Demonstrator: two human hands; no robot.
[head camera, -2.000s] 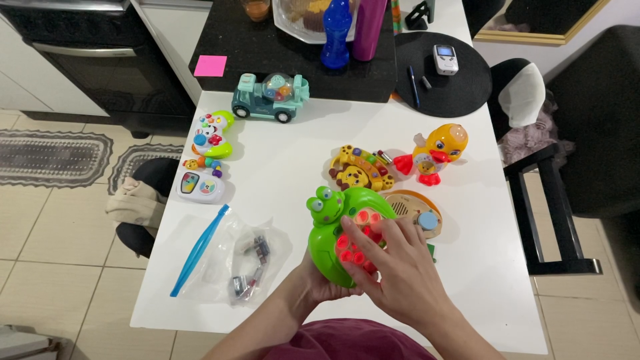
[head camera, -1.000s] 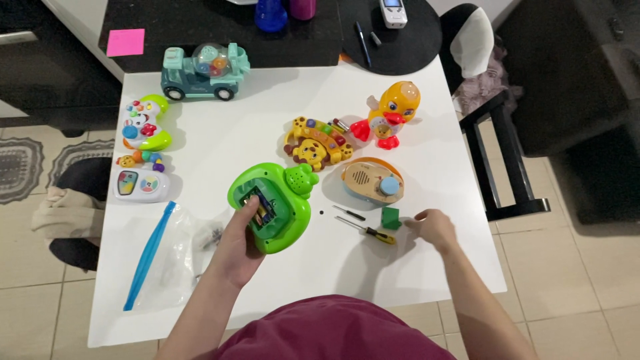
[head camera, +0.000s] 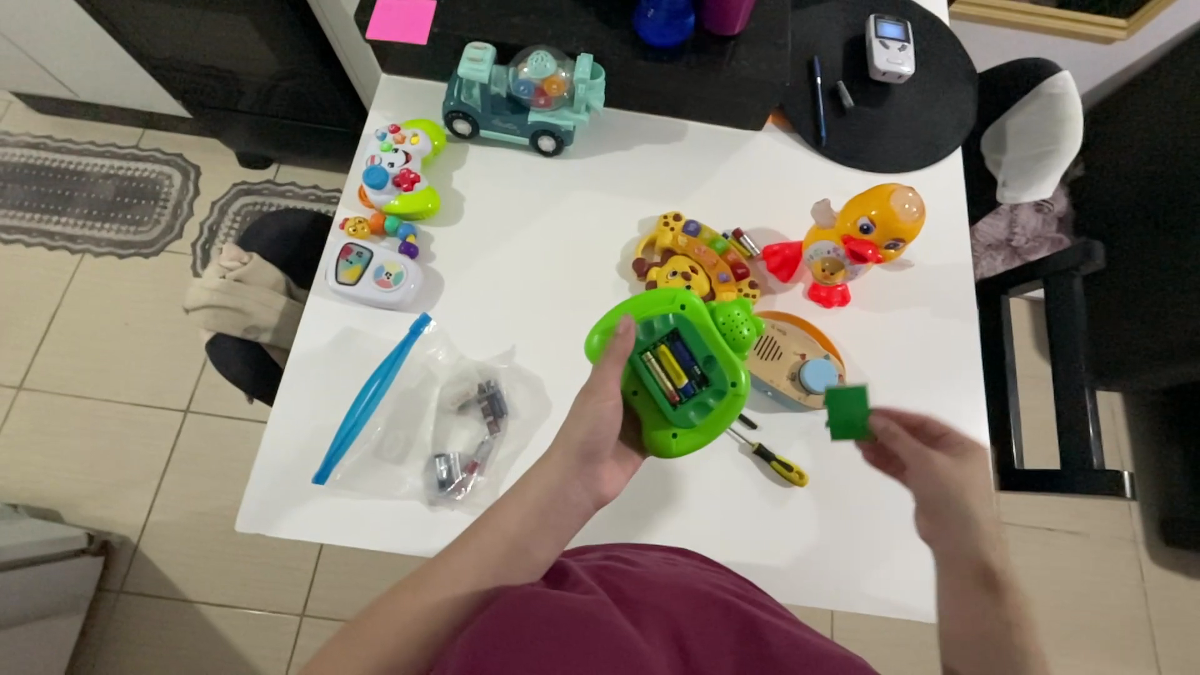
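Observation:
My left hand (head camera: 605, 431) holds the green plastic frog toy (head camera: 698, 431) with its back up, thumb on the rim. Several batteries (head camera: 673, 366) lie in its uncovered battery compartment. Between the thumb and fingers of my right hand (head camera: 914, 445) is a small green battery cover (head camera: 847, 412), held above the table right of the toy. A yellow-and-black screwdriver (head camera: 780, 464) lies below, its shaft partly hidden by the frog. Just behind the frog are a beige toy with a blue knob (head camera: 792, 361) and a giraffe-patterned toy (head camera: 698, 258).
On the white table (head camera: 544, 234) are a duck toy (head camera: 867, 230), a teal toy truck (head camera: 516, 103), a game-controller toy (head camera: 403, 169), a white toy phone (head camera: 375, 274) and a zip bag (head camera: 384, 422) holding batteries. A round black mat (head camera: 881, 112) carries a pen and a white device.
The frog toy has been turned from its red-buttoned front to its back. My right hand has picked up the green cover, which lay on the table beside the screwdriver one second ago.

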